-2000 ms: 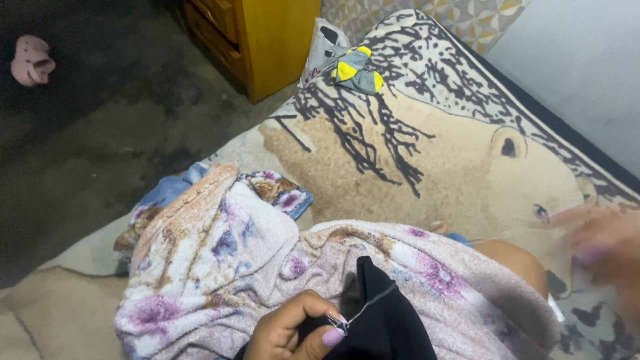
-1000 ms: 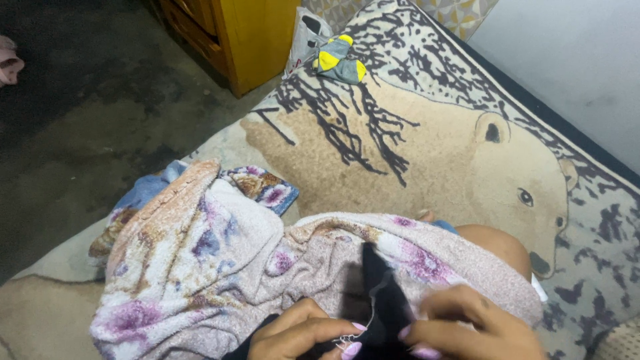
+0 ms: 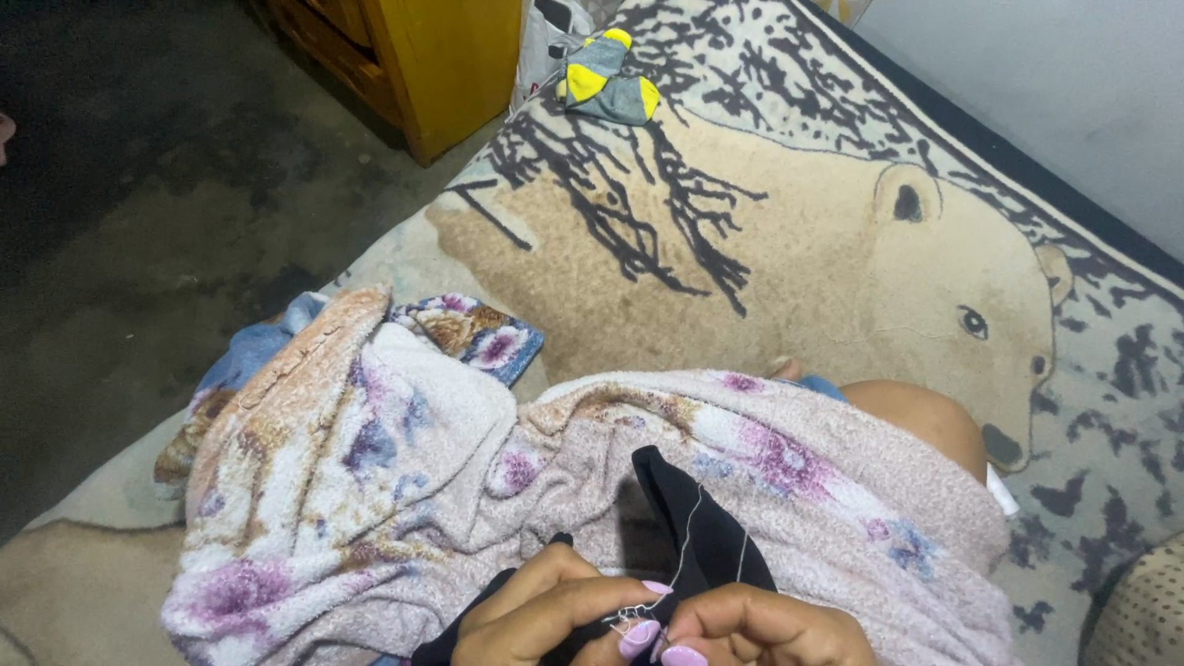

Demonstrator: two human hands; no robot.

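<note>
Low in the view, my left hand (image 3: 555,606) pinches a small looped bundle of thin pale thread (image 3: 634,612) between thumb and forefinger, with black fabric (image 3: 689,518) under it. Close against its fingertips is my right hand (image 3: 758,629), thumb and forefinger together at the thread; whether a needle is there cannot be told. A strand runs from the fingers up along the black fabric, which has a raised pointed end. The fabric lies over a floral fleece blanket (image 3: 786,453) spread across my lap.
A bed cover with a bear pattern (image 3: 786,259) lies beneath. Grey and yellow socks (image 3: 610,83) rest at its far edge, beside a plastic bag (image 3: 546,46) and a wooden drawer unit (image 3: 453,74). A dotted rounded object (image 3: 1142,601) is at lower right.
My right hand was out at the right side two seconds ago; it has come in beside my left hand at the thread. My left hand keeps its pinch.
</note>
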